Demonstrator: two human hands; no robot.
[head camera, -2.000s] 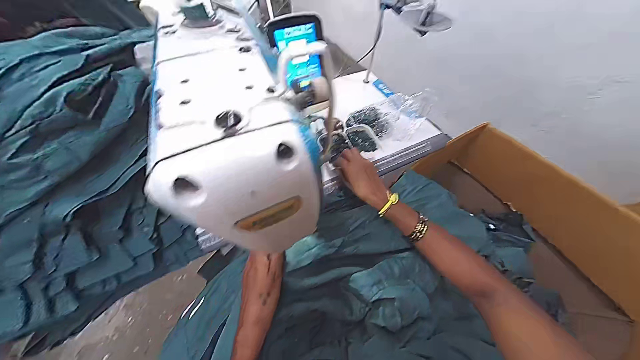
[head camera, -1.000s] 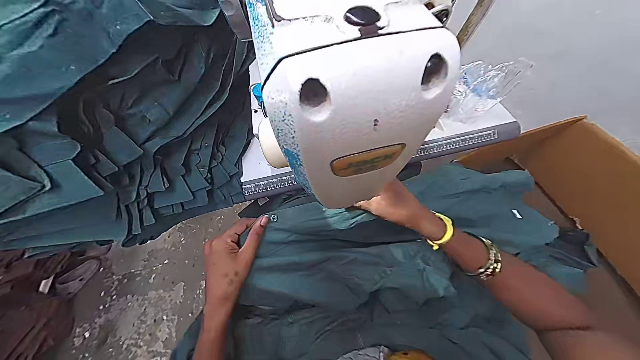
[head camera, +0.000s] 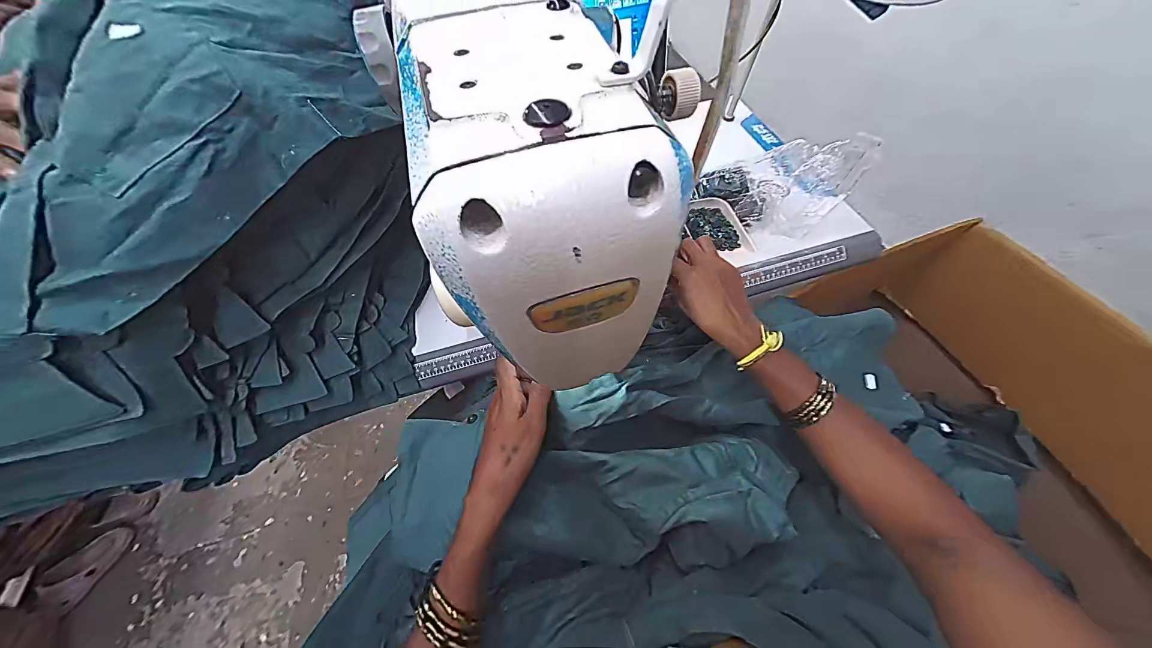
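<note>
A white and blue Jack industrial sewing machine head (head camera: 558, 243) fills the upper middle of the view. Dark green cloth garments (head camera: 648, 504) lie bunched below it, over my lap. At the machine's lower left, my left hand (head camera: 517, 414) touches the cloth, its fingertips partly behind the head. My right hand (head camera: 715, 292) is at the machine's right side, beside a small white tray (head camera: 742, 236) of dark small pieces that look like buttons. Its fingertips are partly hidden, so what they hold cannot be told. The needle area is out of sight behind the machine head.
A tall stack of dark green garments (head camera: 180, 225) stands at the left. Clear plastic bags (head camera: 823, 180) lie on the machine table (head camera: 810, 256). An open cardboard box (head camera: 1035, 324) is at the right. Sandals (head camera: 85, 567) rest on the concrete floor at lower left.
My right hand has moved from the cloth under the machine head to beside the tray. My left hand, apart from the machine a second ago, is now at its lower left edge.
</note>
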